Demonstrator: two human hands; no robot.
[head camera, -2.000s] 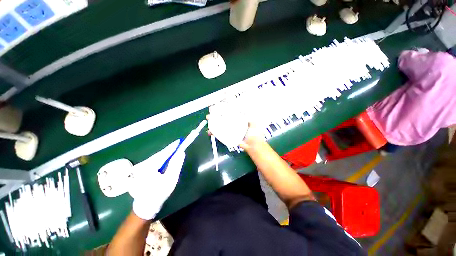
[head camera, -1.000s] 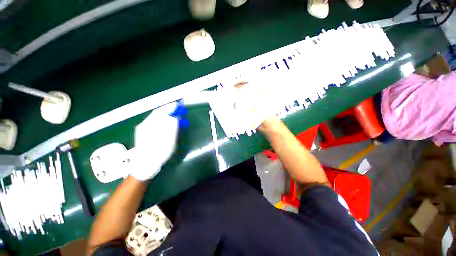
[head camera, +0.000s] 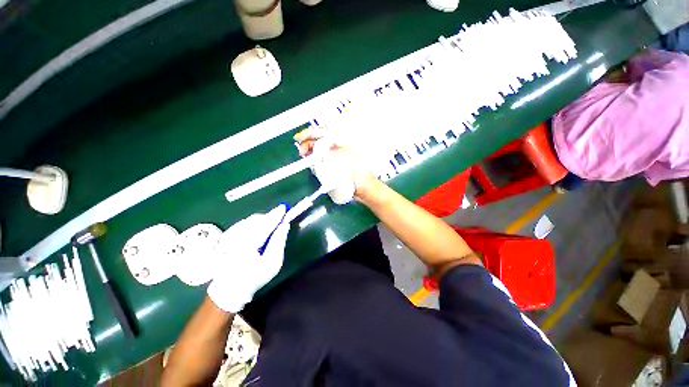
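Observation:
My left hand (head camera: 251, 257), in a white glove, holds a blue hand tool (head camera: 273, 228); a thin white length runs from the tool to the part in my other hand. My bare right hand (head camera: 349, 165) holds a cream moulded part (head camera: 341, 187), partly covered by the fingers. A white tube (head camera: 264, 180) sticks out from this part towards the left. Two flat cream parts (head camera: 151, 255) lie side by side left of my glove. A large row of white tubes (head camera: 453, 83) lies beyond my right hand.
A hammer (head camera: 106, 280) lies by a smaller tube pile (head camera: 47, 317). Across the pale rail (head camera: 181, 168) stand a cream part (head camera: 256, 72), another with a tube (head camera: 47, 190) and a beige housing (head camera: 261, 19). Red stools (head camera: 517, 264) and a person in pink (head camera: 623, 125) are at right.
The view has shifted, and the things on the far strip appear further left. A tube now sticks out left from the part in my right hand. A second flat cream part shows more fully beside my glove.

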